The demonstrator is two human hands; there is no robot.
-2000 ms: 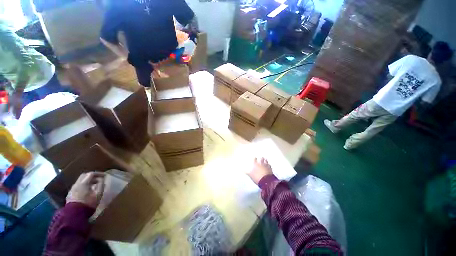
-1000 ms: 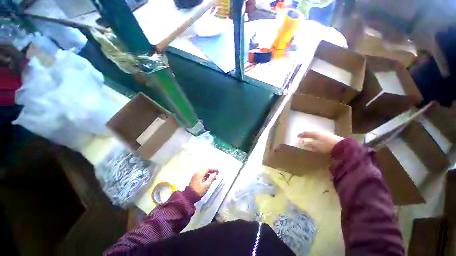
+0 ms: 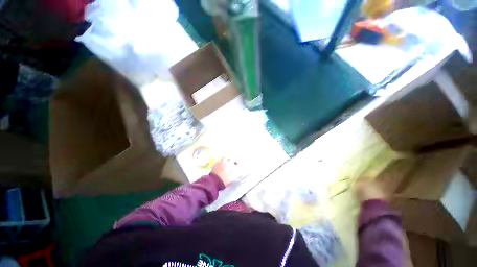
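My left hand (image 3: 226, 171), in a maroon sleeve, is over the pale bench just right of a yellow tape roll (image 3: 202, 156). Glare hides whether it holds anything. My right hand (image 3: 371, 190) is badly blurred at the left side of a brown carton (image 3: 426, 180) with white inside, and its fingers cannot be made out. A small open carton (image 3: 215, 107) with a white piece inside stands by the green post. Silver-grey bagged goods (image 3: 172, 125) lie left of it, and more bagged goods (image 3: 319, 240) lie near my body.
A large open carton (image 3: 107, 141) is at the left. White crumpled plastic (image 3: 136, 36) lies at the upper left. A green post (image 3: 251, 57) rises beside a dark green surface (image 3: 308, 94). Another carton (image 3: 418, 117) is at the right. An orange-black object (image 3: 368, 32) lies beyond.
The view has swung left, bringing the large carton into view. My right hand has left the white inside of a carton and is lower. My left hand stays near the tape roll.
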